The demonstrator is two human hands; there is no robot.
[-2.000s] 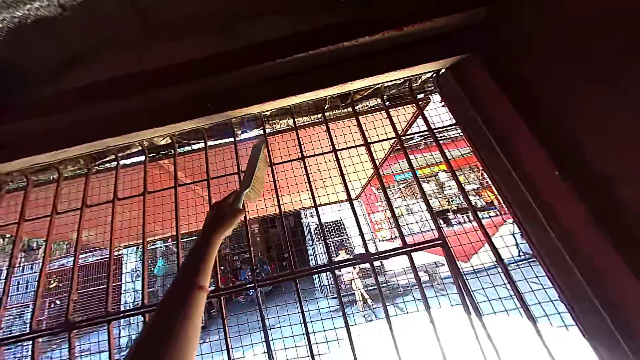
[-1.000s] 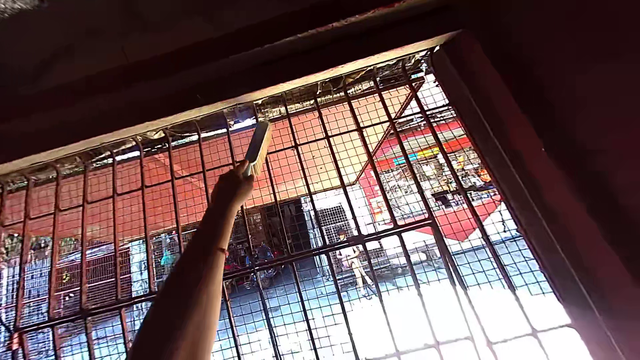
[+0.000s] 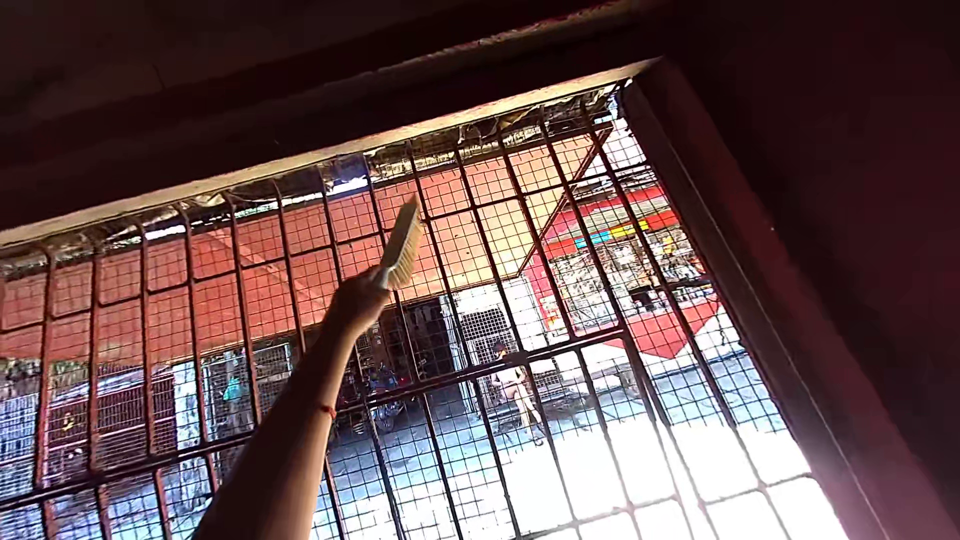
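Note:
My left hand (image 3: 360, 301) is raised at centre left, its fingers closed round the handle of a hand brush (image 3: 403, 244) with pale bristles. The brush points up, leaning slightly right, with its bristles facing right. It is in front of the upper part of a metal window grille (image 3: 495, 364) backed by wire mesh; whether the bristles touch the mesh cannot be told. A thin red band (image 3: 328, 411) circles my wrist. My right hand is out of view.
A dark window frame (image 3: 720, 202) borders the grille at right, with a pale top edge (image 3: 315, 159) above. Crumpled material (image 3: 517, 124) lies along the upper mesh. Beyond the grille are an orange-red awning (image 3: 315, 247), a seated person (image 3: 514, 382) and a shopfront (image 3: 630, 262).
Since one second ago, my left hand has lowered the brush slightly from the grille's top edge, and the brush has turned so more of its bristles show.

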